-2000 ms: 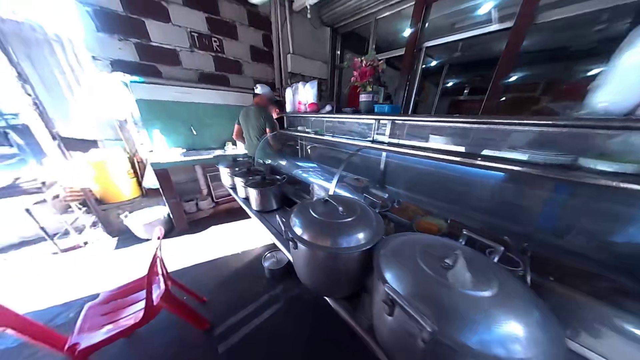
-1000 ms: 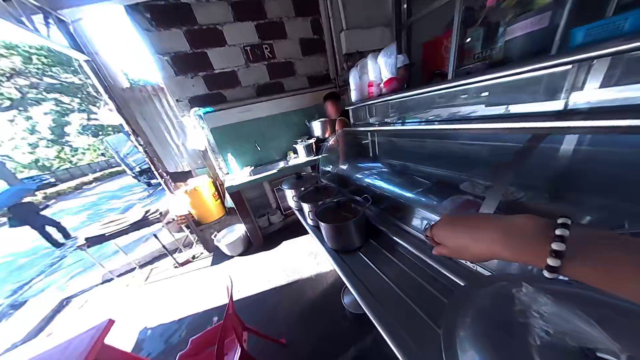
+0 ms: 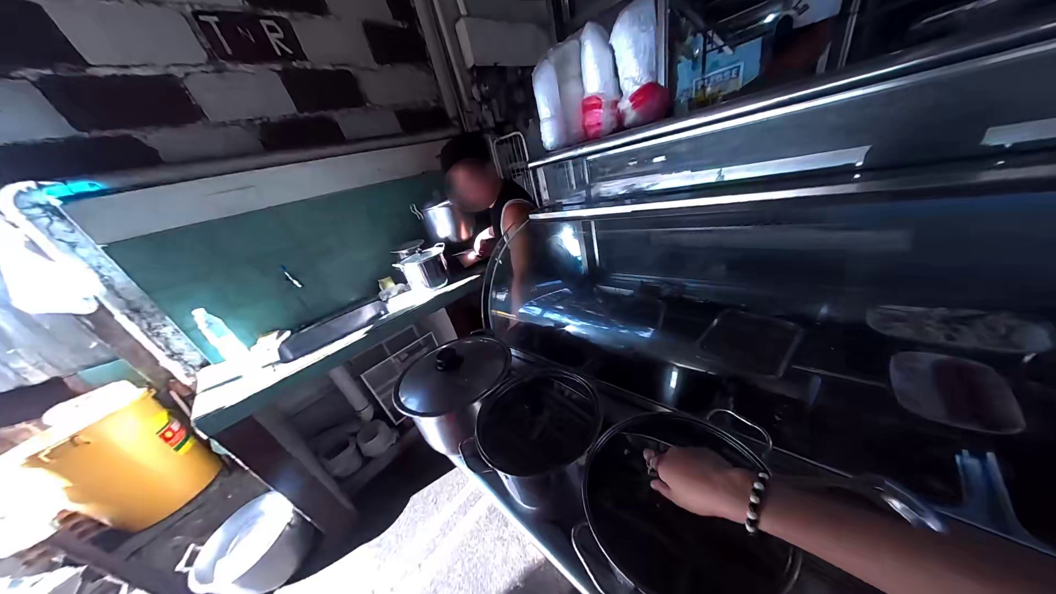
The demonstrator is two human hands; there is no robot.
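Note:
My right hand (image 3: 693,480), with a bead bracelet at the wrist, reaches in from the right over a large open metal pot (image 3: 606,569). Its fingers are curled near the inner side of the rim; whether they grip something thin there cannot be made out. The pot's inside is dark. Beside it stand a second open pot (image 3: 540,483) and a pot covered by a metal lid with a black knob (image 3: 450,375). My left hand is out of view.
A curved glass display case (image 3: 577,313) with trays runs along the right. A person (image 3: 511,214) stands behind it, near metal pots on a green-edged counter (image 3: 330,371). A yellow bucket (image 3: 132,462) and a metal basin (image 3: 247,544) are at the lower left.
The view has moved closer to the far pots. My right hand, out of view two seconds ago and beside the glass case one second ago, is now over the nearest open pot.

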